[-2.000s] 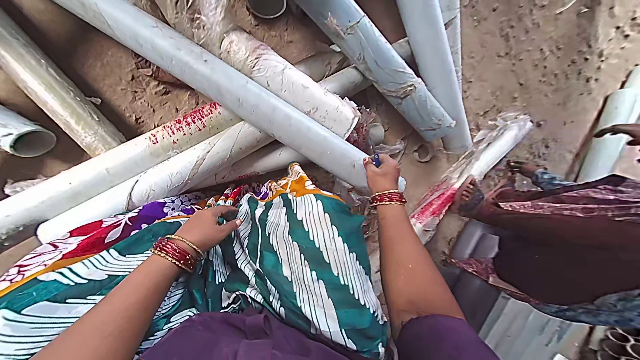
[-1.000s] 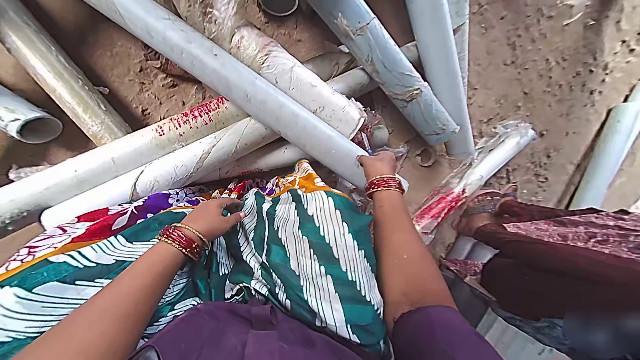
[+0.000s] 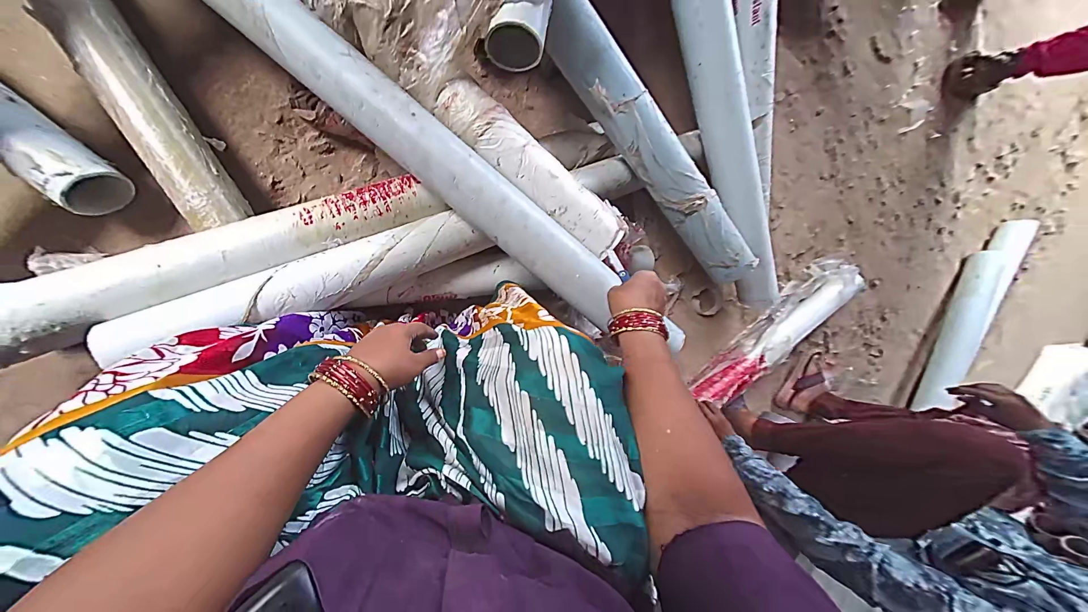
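Note:
My right hand is closed on a small blue-and-white tool, seen only in part, against the lower end of a long pale grey plastic pipe. That pipe slants from the upper left across other pipes. My left hand rests on the green and white patterned cloth over my lap, its fingers curled near a fold; whether it pinches the cloth is unclear. Beneath the long pipe cross a white pipe with red writing and a plastic-wrapped pipe.
More pipes lie on the bare soil, several wrapped in torn film. At the right, a co-worker in dark red and blue patterned clothes is near a wrapped pipe with a red end. Another person's hand shows at the upper right.
The co-worker at the right has moved, with an arm now reaching toward the red-ended pipe. Another person's hand has come in at the upper right. My hands have stayed in nearly the same places.

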